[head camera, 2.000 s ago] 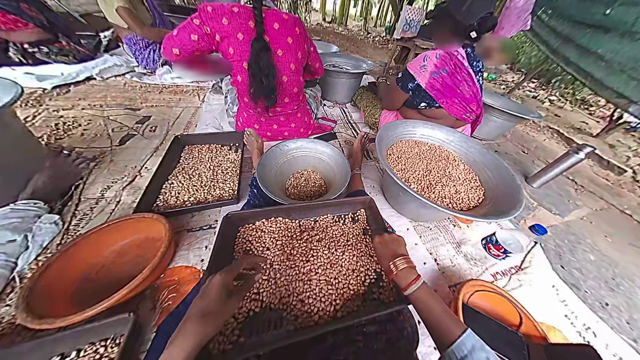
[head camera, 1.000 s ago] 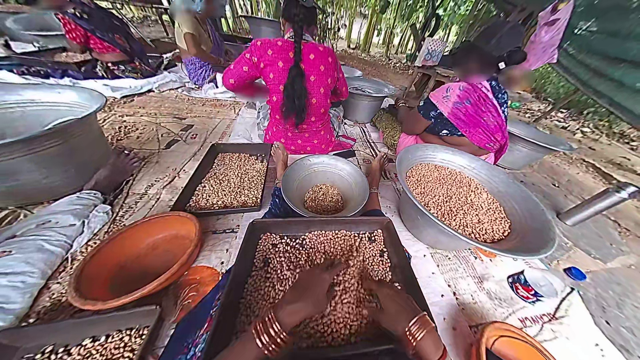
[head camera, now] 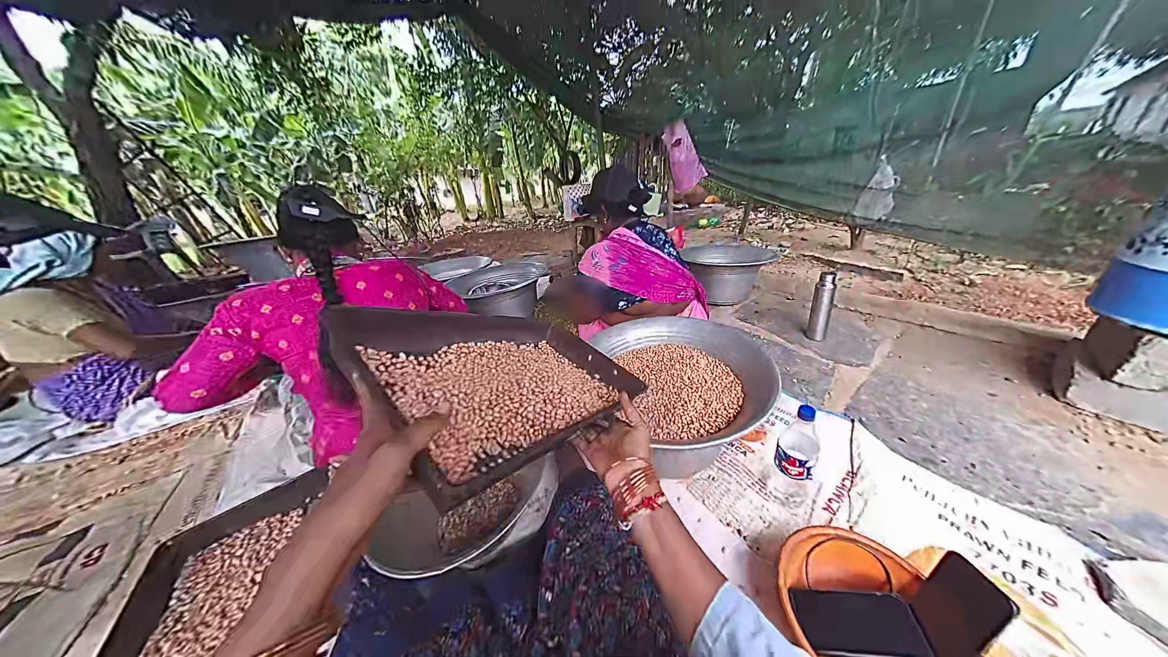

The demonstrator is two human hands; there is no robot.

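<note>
A dark rectangular metal tray full of small tan nuts or kernels (head camera: 497, 401) is held up in the air, tilted down toward its right. My left hand (head camera: 397, 433) grips its near left side, and my right hand (head camera: 620, 443), with bangles and a red thread on the wrist, grips the near right corner. Partly below the tray, a smaller metal basin (head camera: 401, 547) holds a few kernels. Beside the tray's right end stands a large aluminium basin (head camera: 762, 365), with a heap of the same kernels (head camera: 689, 392) inside.
Another dark tray of kernels (head camera: 228, 566) lies at lower left. To the right are a plastic bottle with a blue cap (head camera: 798, 447), a steel flask (head camera: 821, 307) and an orange bowl (head camera: 849, 561) beside dark flat objects. Several people sit ahead, near more basins.
Both hands were among the kernels in the tray one second ago; now they hold it raised off its place by its sides. The view has swung up and to the right.
</note>
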